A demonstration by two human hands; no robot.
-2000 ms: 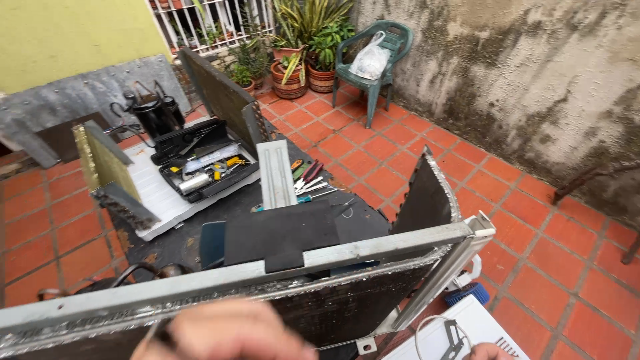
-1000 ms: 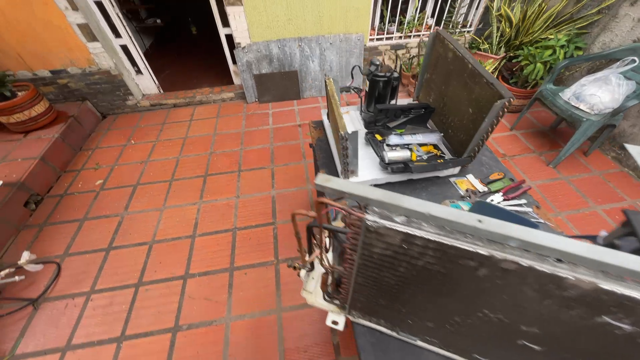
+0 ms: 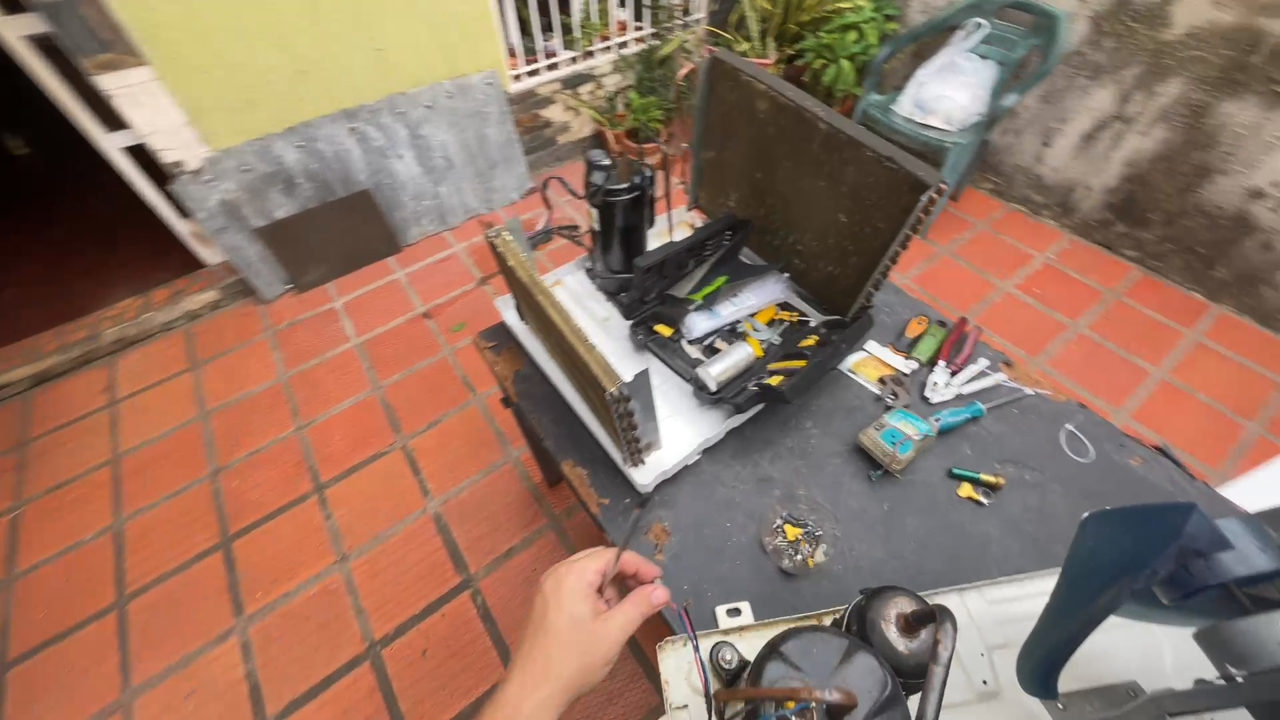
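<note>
My left hand [image 3: 590,625] is at the lower middle, thumb and fingertips pinched on a thin dark wire. Just right of it, thin coloured wires [image 3: 692,640] run down beside a black compressor [image 3: 825,675] on a white metal base [image 3: 985,620]. A smaller black cylinder [image 3: 895,630] with a bent pipe adjoins the compressor. Beyond the hand, a clear round dish [image 3: 800,535] holds small screws and a yellow piece. My right hand is out of view.
On the dark table [image 3: 720,510] are an open black toolbox [image 3: 740,380], finned coils [image 3: 800,180], a second compressor [image 3: 615,215], red-handled pliers [image 3: 950,355] and a teal screwdriver [image 3: 965,412]. A dark blue curved part [image 3: 1110,580] stands at right. Behind is a green chair [image 3: 1030,60].
The long finned coil in the foreground earlier no longer shows there; the compressor on its white base is now in view. My left hand has come into view holding a wire. The view has swung.
</note>
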